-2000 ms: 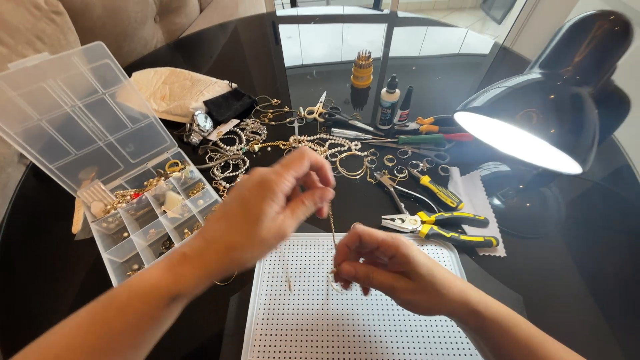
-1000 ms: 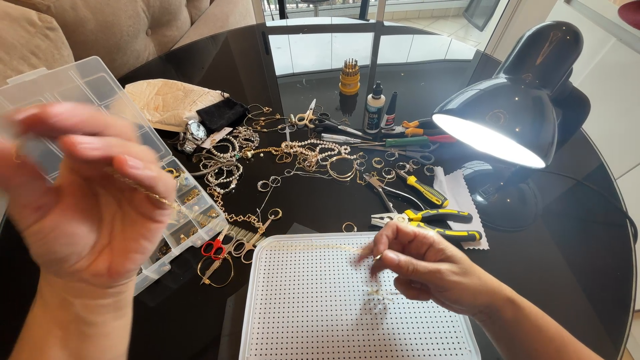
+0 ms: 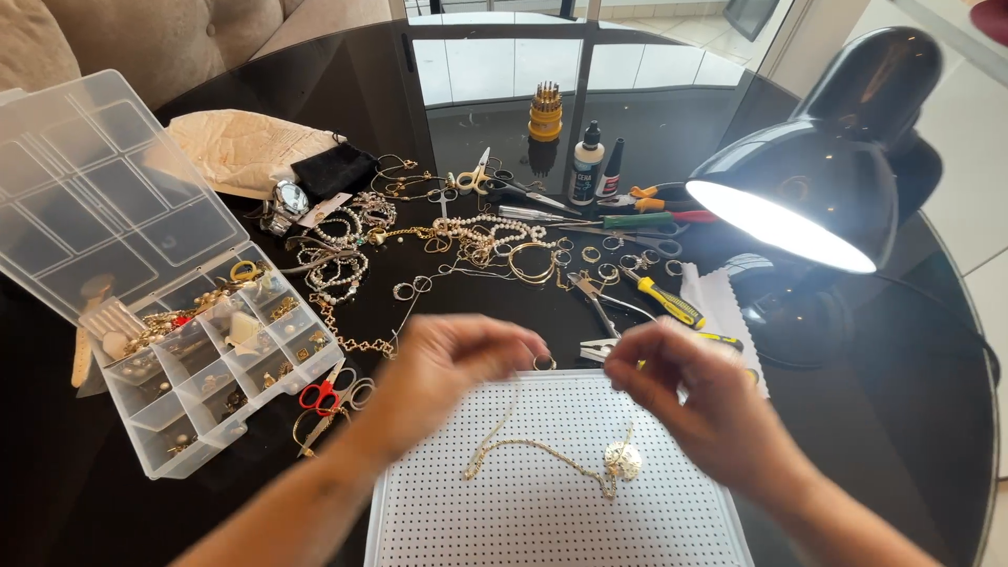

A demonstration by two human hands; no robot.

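Note:
A fine chain necklace (image 3: 543,447) lies partly on a white perforated tray (image 3: 504,528), with a round, shiny pendant (image 3: 623,460) near its right end. One strand rises from the chain's left side toward my left hand (image 3: 465,358), whose thumb and fingertips are pinched on it above the tray's far edge. My right hand (image 3: 681,378) is raised over the tray's far right corner, fingers curled and blurred; whether it holds the chain's other end cannot be seen. A small ring (image 3: 544,362) lies just beyond the tray, beside my left fingertips.
A compartment box (image 3: 228,370) of jewellery stands open at left, red-handled scissors (image 3: 321,396) beside it. Pearl strands (image 3: 504,230), rings and bracelets spread beyond the tray. Pliers (image 3: 598,303), a yellow-black tool (image 3: 669,303), a cloth (image 3: 713,299) and a lit desk lamp (image 3: 819,181) are at right.
My left hand, raised at the far left a second ago, has come back right over the tray. The chain and round pendant now show lying on the tray.

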